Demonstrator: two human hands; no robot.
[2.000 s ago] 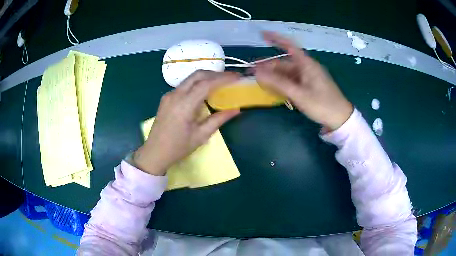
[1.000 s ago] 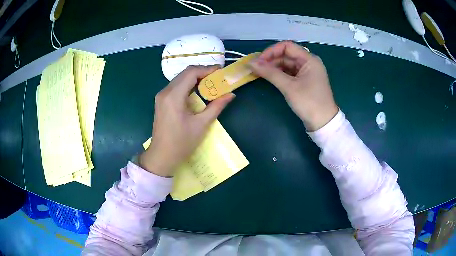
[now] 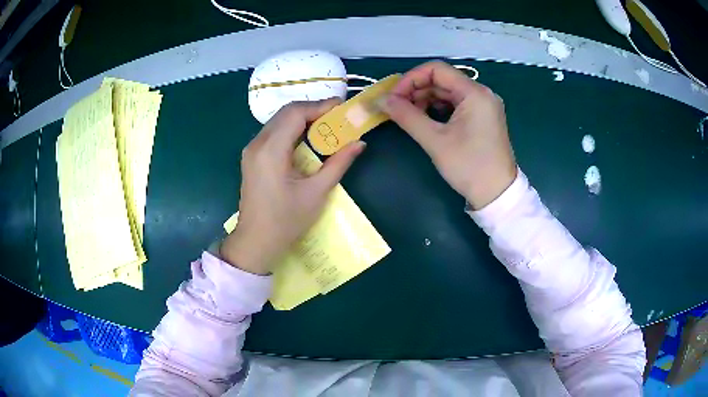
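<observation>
My left hand (image 3: 283,174) holds a corded device by its near end, with its yellow face (image 3: 330,133) turned up and small dark outlines near that end. My right hand (image 3: 458,128) is at the device's far end, thumb and fingertips pinched together on or just over the face. A pale patch shows on the face beside the fingertips; whether it is a sticker or film, and whether it is held, cannot be told. A pale yellow label sheet (image 3: 341,248) lies below and partly under my left hand.
A white oval unit (image 3: 297,68) with a yellow line lies just beyond my left hand. Spare label sheets (image 3: 97,186) lie at left. White scraps (image 3: 592,180) lie at right. Beyond the grey rail (image 3: 404,37) are more corded units (image 3: 648,23) and a cord loop (image 3: 242,14).
The device was tilted up from nearly level, and its outlined face came into view. My right hand moved onto its far end, then slightly toward me. Units beyond the rail shifted left.
</observation>
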